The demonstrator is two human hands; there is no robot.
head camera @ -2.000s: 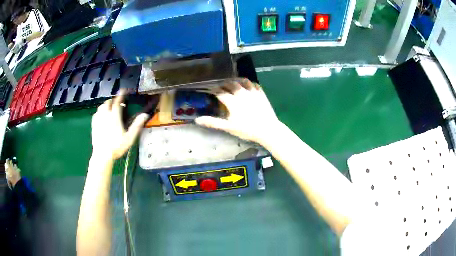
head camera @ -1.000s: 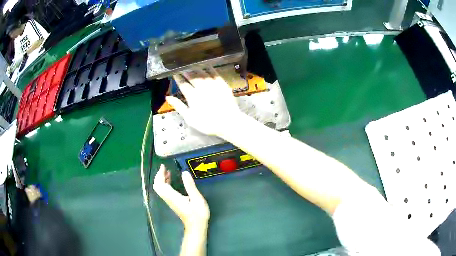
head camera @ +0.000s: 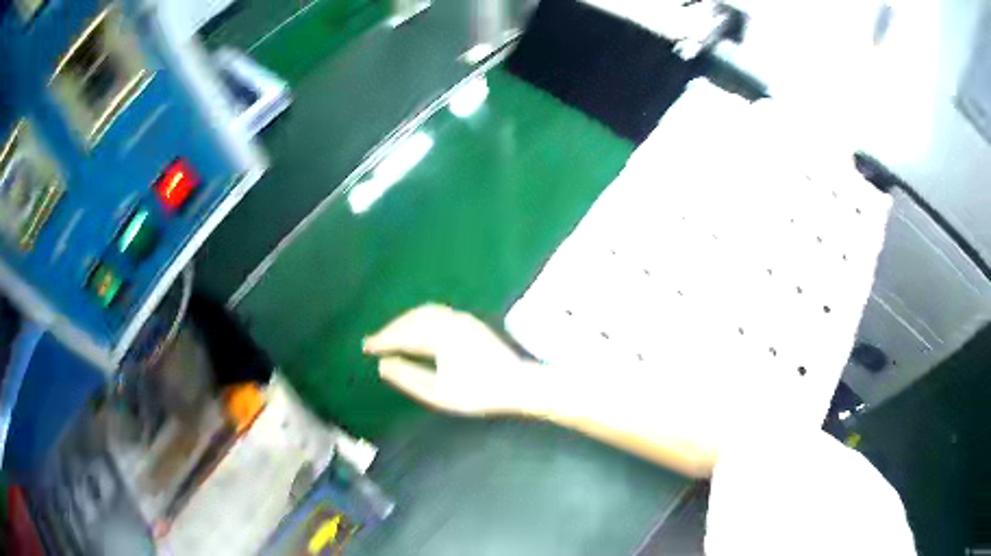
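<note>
My right hand is over the green mat, between the press and the white perforated board. Its thumb and fingers are bent with a small gap between them, and no part shows in it. My left hand is not in view. The press fixture shows blurred at the lower left, with the pale base plate and an orange edge of the nest. Whether a phone part lies in the nest cannot be told.
The blue control box with green and red square buttons stands at the upper left. A black mat or conveyor end lies at the top, by white machinery. The green bench mat lies between them.
The view has swung right and tilted. My right hand has left the press nest and moved right. My left hand, the trays and the loose phone frame have gone out of view.
</note>
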